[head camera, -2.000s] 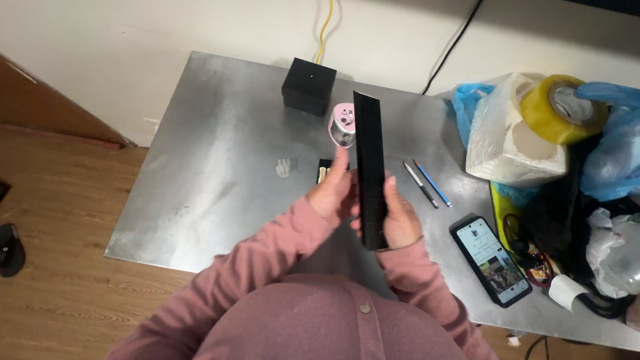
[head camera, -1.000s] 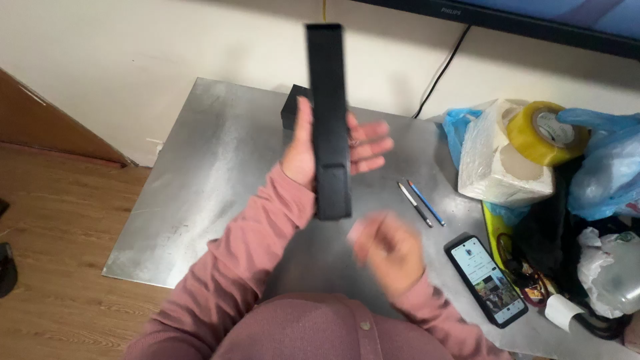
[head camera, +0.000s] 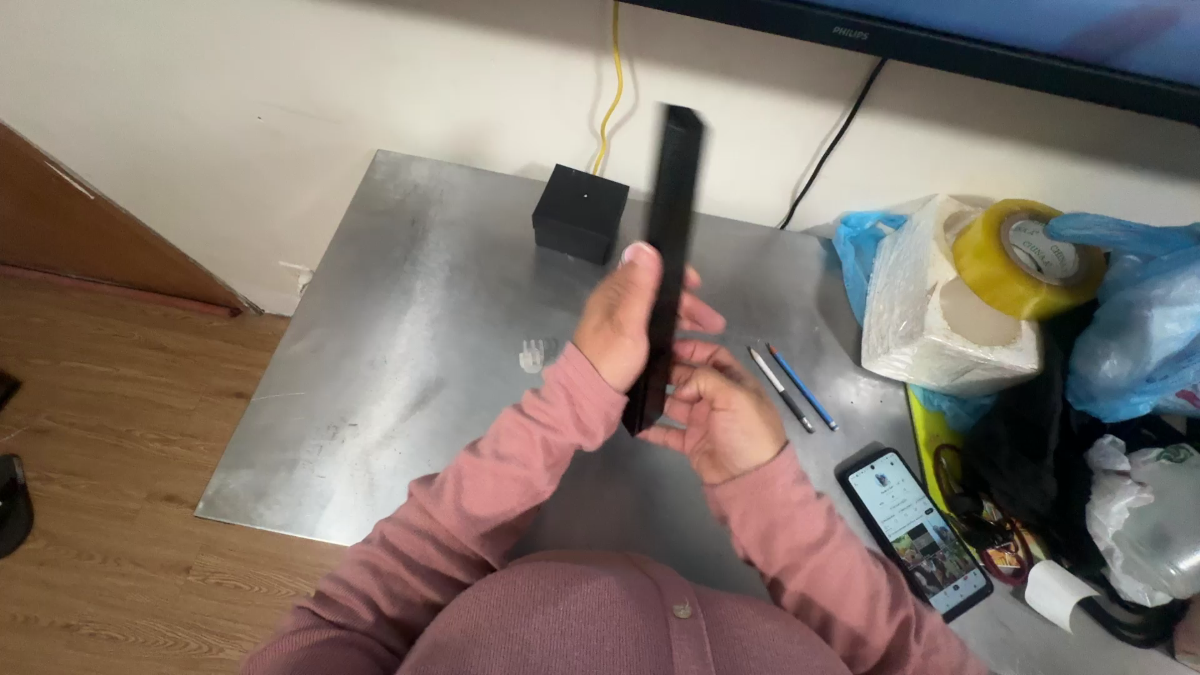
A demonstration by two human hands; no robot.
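A long, narrow black box (head camera: 677, 197) stands tilted above the metal table. My left hand (head camera: 623, 314) grips it around the middle, thumb on the near face and fingers behind. My right hand (head camera: 717, 408) is at the lower right end of the box, its fingertips at the edge; whether they press on it is hard to tell. Behind, near the wall, sits a black cube-shaped box (head camera: 581, 214). A small clear plastic piece (head camera: 532, 355) lies left of my left hand. Two pens or pencils, one white and black (head camera: 780, 388), one blue (head camera: 802, 386), lie to the right.
A smartphone (head camera: 914, 534) with a lit screen lies at the right on the metal table (head camera: 375, 328). Beyond it are wrapped paper rolls (head camera: 937, 328), yellow packing tape (head camera: 994, 258), blue plastic bags (head camera: 1139, 319) and cables. A Philips screen (head camera: 900, 42) hangs above.
My right hand was apart from the long box a second ago and is now at its lower end. The box has come down from its raised position, still in my left hand.
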